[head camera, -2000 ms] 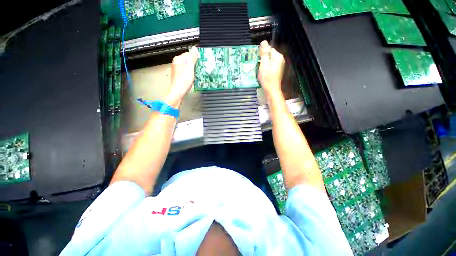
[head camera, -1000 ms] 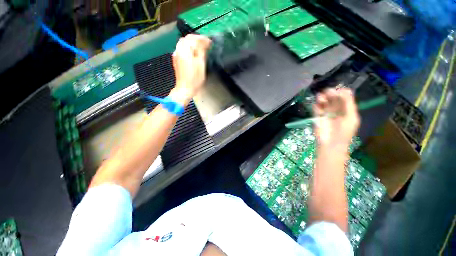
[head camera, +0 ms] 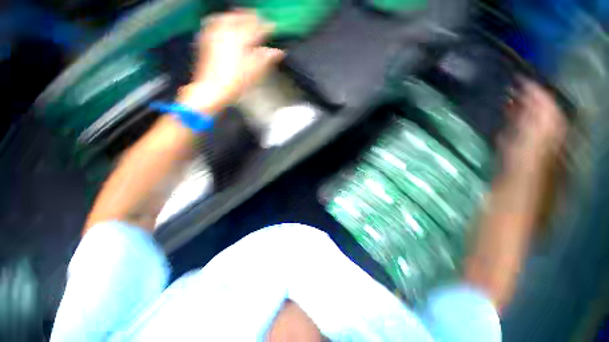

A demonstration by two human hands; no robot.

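The whole view is strongly blurred. My left hand, with the blue wrist strap, is over the bench at the near side of the right board stack; its fingers look curled and I cannot make out anything in them. My right hand is far out at the right, beyond the lower right boards; whether it holds anything is lost in the blur. The green board faces of the right stack show at the top, beside my left hand, above a black sheet.
The lower right boards lie below bench level between my arms. The bench's front edge runs diagonally. The silver rail and pale rail parts show on the bench. A blurred green patch is at the lower left.
My hands held a board over the ribbed pad, then parted. My right hand has since moved further right; the green strip in it no longer shows. My left hand moved slightly up and left.
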